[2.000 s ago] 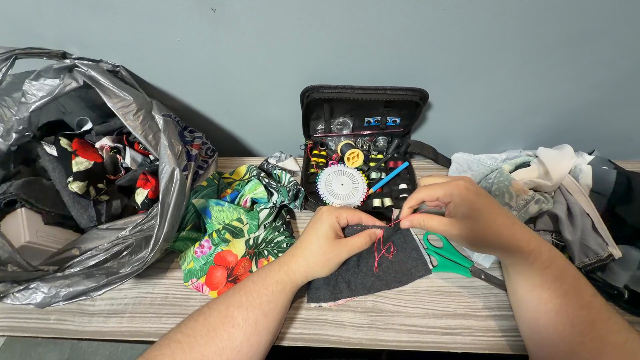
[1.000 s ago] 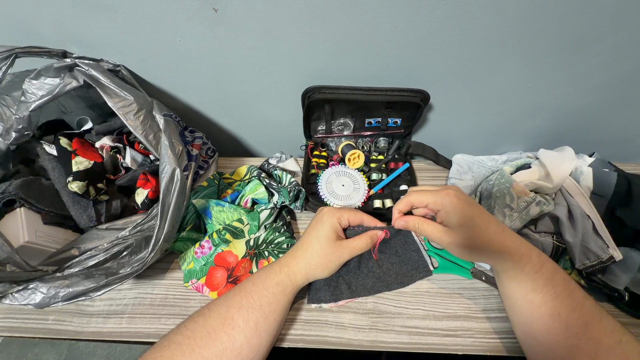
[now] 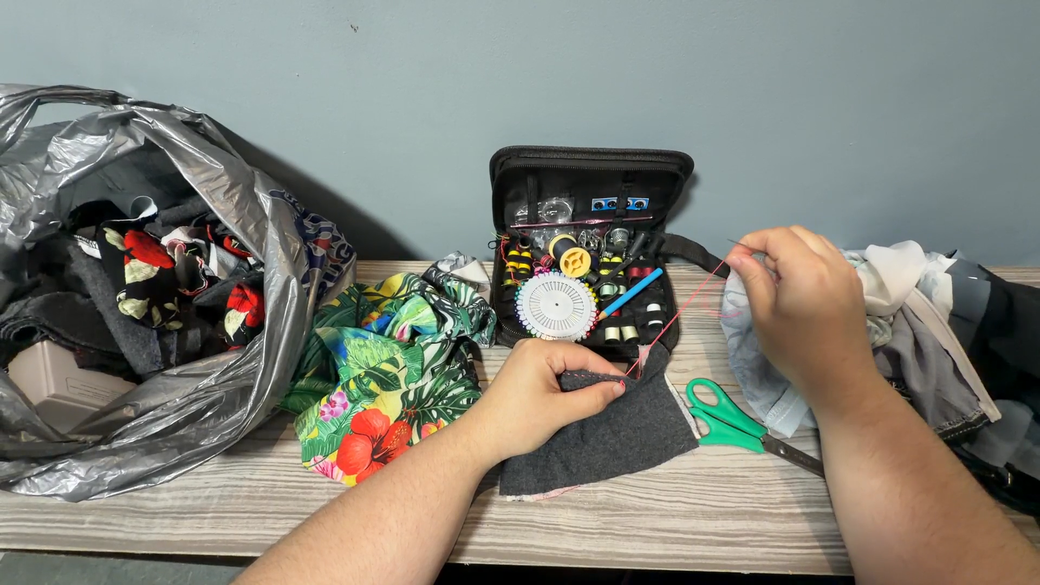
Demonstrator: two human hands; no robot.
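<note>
My left hand [image 3: 548,398] pinches the upper edge of a dark grey fabric piece [image 3: 609,439] between thumb and fingers. Up and to the right, my right hand [image 3: 796,301] holds a thin sewing needle [image 3: 739,244] between thumb and forefinger. A taut pink-red thread [image 3: 682,309] runs from the fabric edge beside my left thumb up to my right hand. Behind the fabric lies an unzipped black sewing kit case [image 3: 591,166] with thread spools, a yellow-ended spool [image 3: 574,258], a wheel of pearl-headed pins [image 3: 556,305] and a blue pencil [image 3: 631,293].
Green-handled scissors [image 3: 727,418] lie right of the fabric, partly behind my right forearm. A grey plastic bag [image 3: 276,325] of fabric scraps stands at left, beside a tropical-print cloth [image 3: 390,382]. Piled garments [image 3: 926,341] are at right. A wall [image 3: 406,97] rises behind the wood-patterned tabletop [image 3: 691,520].
My right hand has moved up and to the right, away from the fabric. The thread, in loose loops over the fabric before, is now drawn out straight. My left hand stays at the fabric's edge.
</note>
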